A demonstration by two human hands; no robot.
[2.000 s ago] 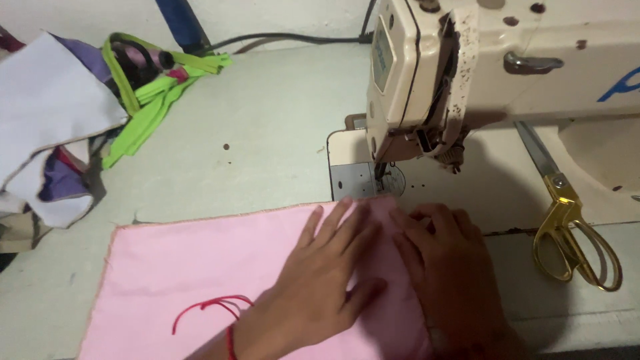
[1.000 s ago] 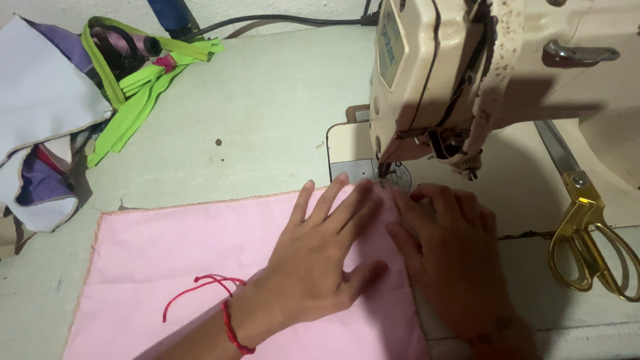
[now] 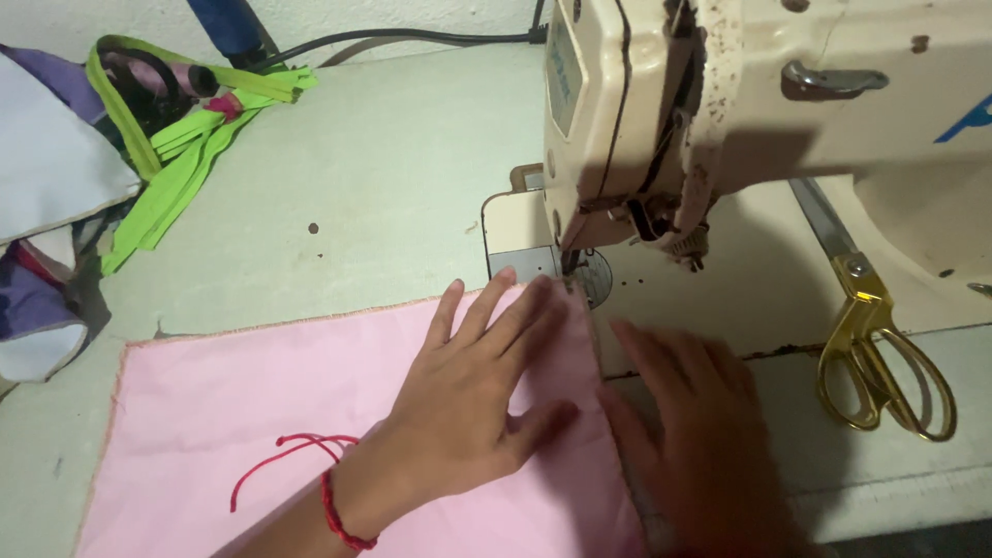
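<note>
A pink cloth panel (image 3: 256, 387) with overcast edges lies flat, its upper right corner at the presser foot (image 3: 571, 261) of a cream sewing machine (image 3: 775, 101). My left hand (image 3: 473, 387), a red cord bracelet on its wrist, rests spread on the cloth, fingertips near the top edge just left of the foot. Somewhat blurred, my right hand (image 3: 690, 426) is beside the cloth's right edge, fingers apart and nothing seen in it. Whether its thumb touches the edge is unclear.
Gold-handled fabric scissors (image 3: 860, 302) lie under the machine arm at right. Fabric scraps (image 3: 54, 155), lime green strips (image 3: 186, 170) and a thread spool (image 3: 186, 77) are piled at upper left. A black cable (image 3: 403, 33) runs along the wall.
My right hand has moved slightly away from the cloth's upper right corner, where its fingers were near the foot. My left hand stays spread on the cloth.
</note>
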